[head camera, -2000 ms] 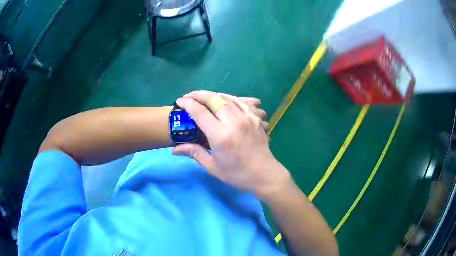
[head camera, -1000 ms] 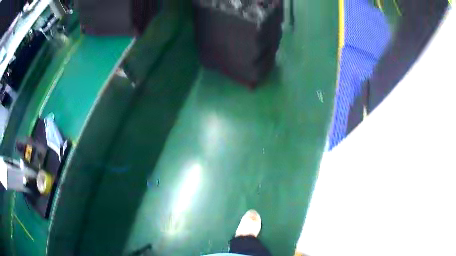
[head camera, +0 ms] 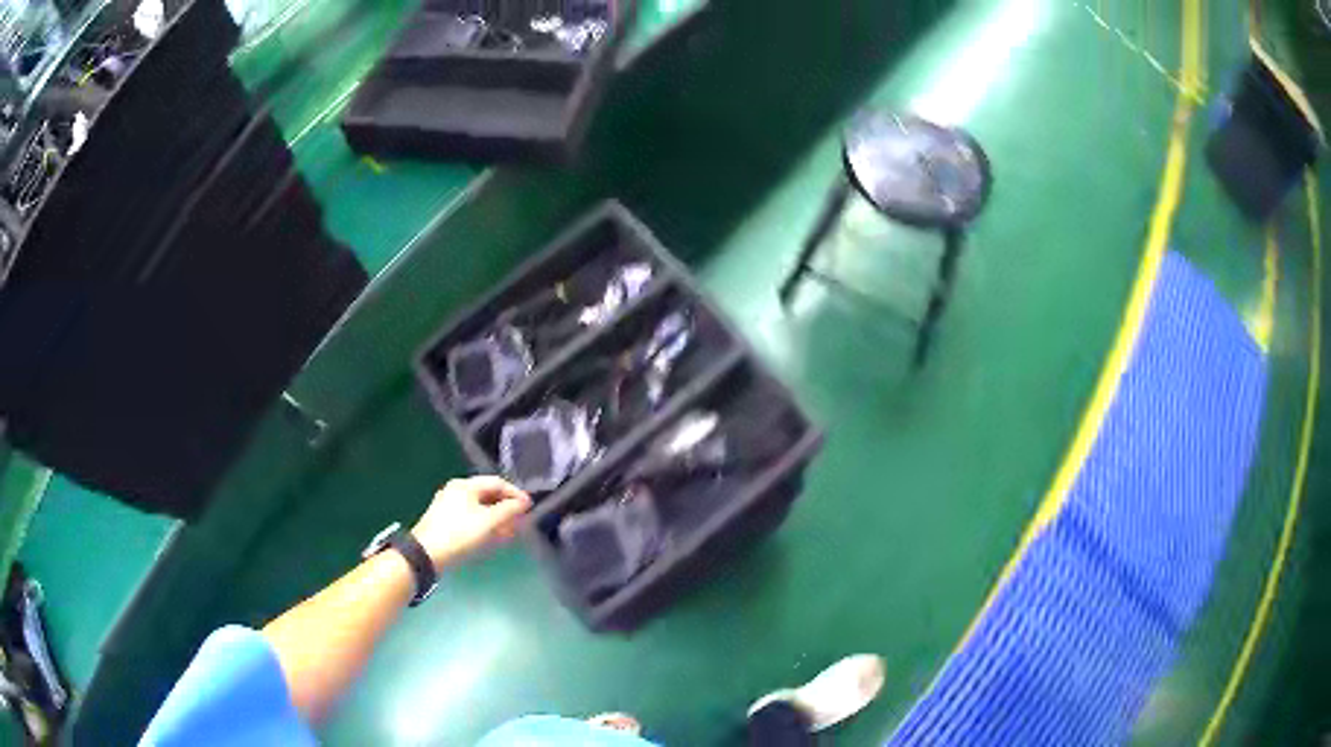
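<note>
A black compartment tray (head camera: 642, 423) is in the middle of the view, above the green floor, on top of what looks like more stacked trays. Its three long compartments hold square units in clear wrapping with cables and shiny bundles. My left hand (head camera: 475, 518), bare, with a dark smartwatch (head camera: 402, 562) on the wrist, is at the tray's near left edge with its fingers closed on the rim. The view is blurred. My right hand is not seen; a small pale patch at the bottom edge is too cut off to tell.
A round stool (head camera: 917, 168) stands beyond the tray. Another black tray (head camera: 467, 117) lies on the green bench at the upper left, near a large black sheet or mat (head camera: 161, 277). Blue ribbed matting (head camera: 1139, 496) is at the right. My shoe (head camera: 839, 690) is below.
The view has swung to the trays and stool. My left hand has come into view at the tray edge; two seconds ago both hands were together at the smartwatch.
</note>
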